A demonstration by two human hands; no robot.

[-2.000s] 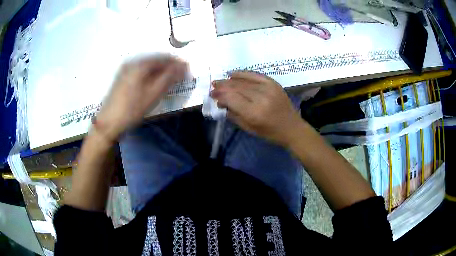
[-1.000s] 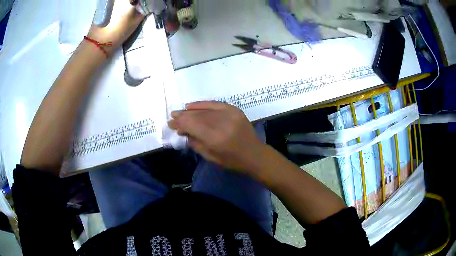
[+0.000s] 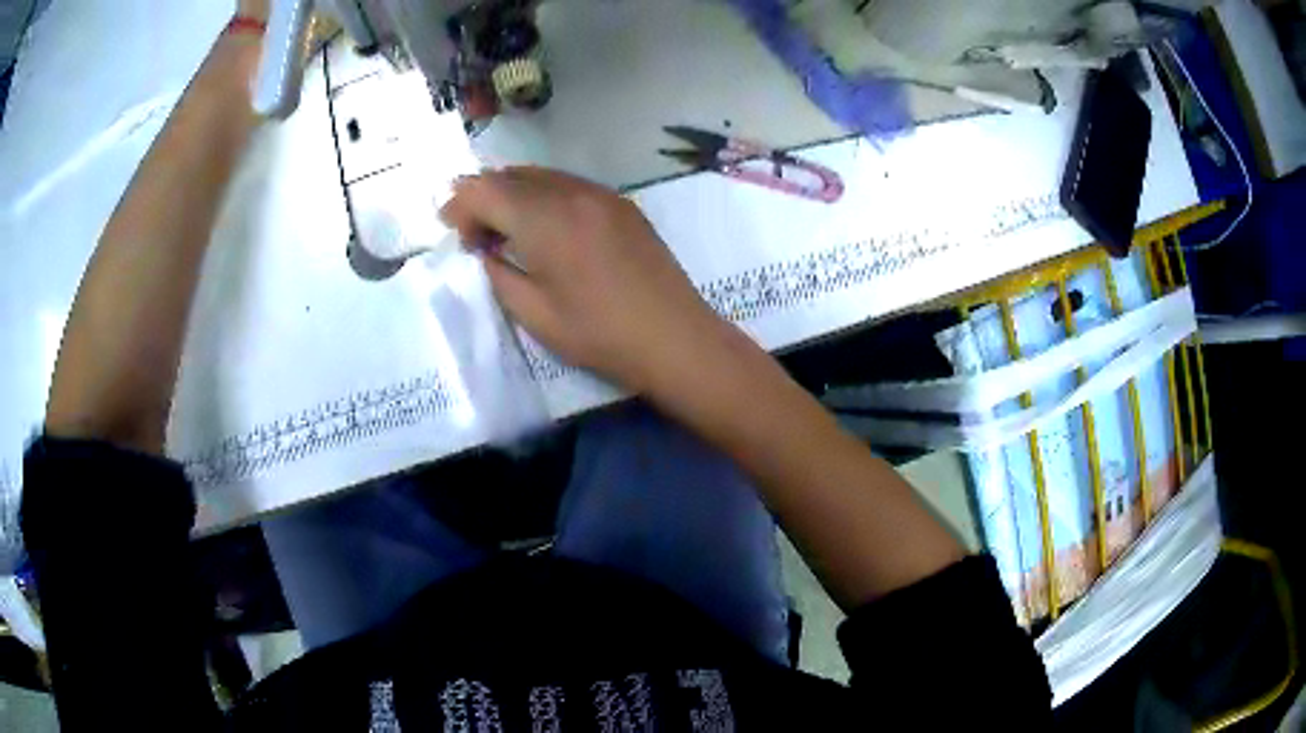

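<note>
The white fabric strip runs from the machine down over the front table edge. My right hand pinches it just in front of the needle area, with thumb and fingers closed. My left hand is at the top edge beside the sewing machine head, mostly hidden behind a machine part and cut off by the frame; its fingers cannot be made out. The metal slide plate lies left of the strip. A round ribbed knob shows on the machine.
Pink-handled snips lie open right of the machine head. A purple-blue thread bundle lies behind them. A black phone is at the table's right end. A yellow wire rack wrapped in white strips stands at right.
My right hand has moved up along the strip towards the needle. My left hand has moved further up and left, partly out of the frame. Earlier both hands were near the front edge.
</note>
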